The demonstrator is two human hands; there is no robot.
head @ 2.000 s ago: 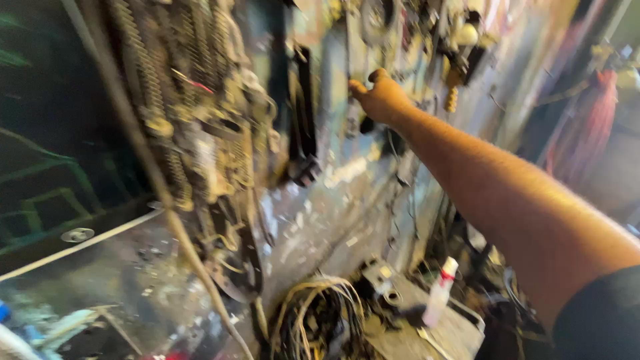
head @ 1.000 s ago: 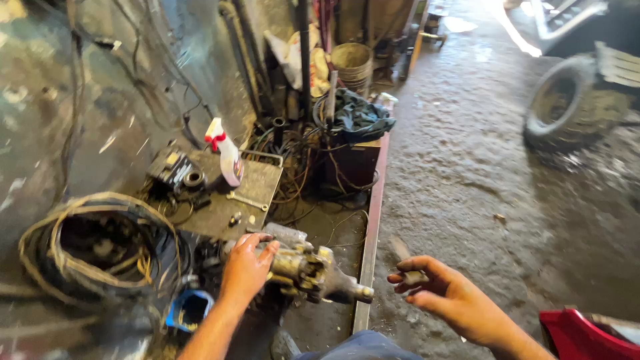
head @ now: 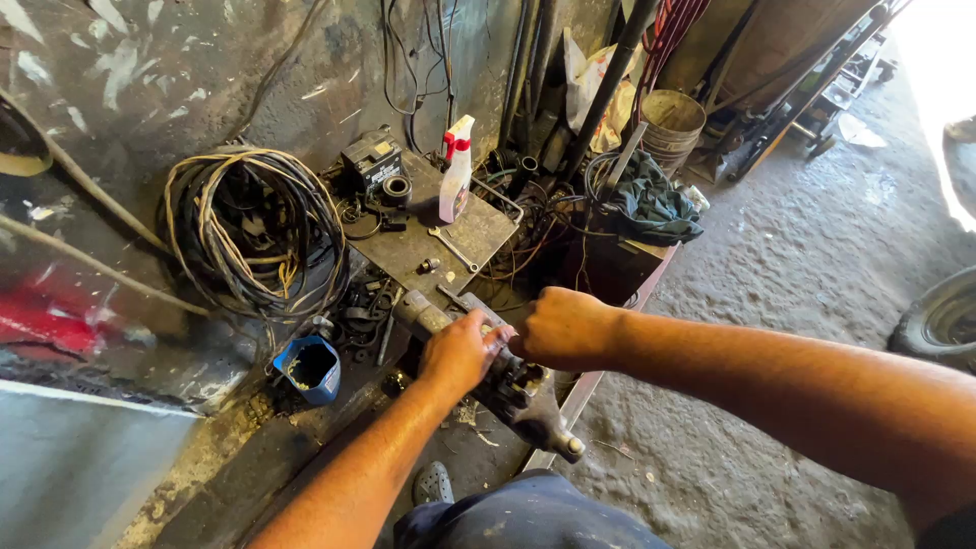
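A greasy metal vehicle part with a forked, knobbed end (head: pixel 534 412) lies slantwise in front of me, below the metal plate. My left hand (head: pixel 461 351) rests on its upper middle, with thumb and fingertips at the part. My right hand (head: pixel 568 328) is closed in a fist just right of the left fingertips; what it grips is hidden by its fingers. A thin metal bar or tool end (head: pixel 454 297) shows beyond the left hand, and whether either hand holds it I cannot tell.
Behind the part, a metal plate (head: pixel 488 221) bears a combination wrench (head: pixel 454 249), a spray bottle (head: pixel 456 179) and a battery (head: pixel 371 160). Coiled cables (head: pixel 255 229) hang at left above a blue cut container (head: pixel 309 370). A dark cloth (head: pixel 656 200) and a bucket (head: pixel 671 126) stand at right.
My right hand has moved from open space on the right to the part, beside my left hand, and its fingers have closed. The left hand remains at the part.
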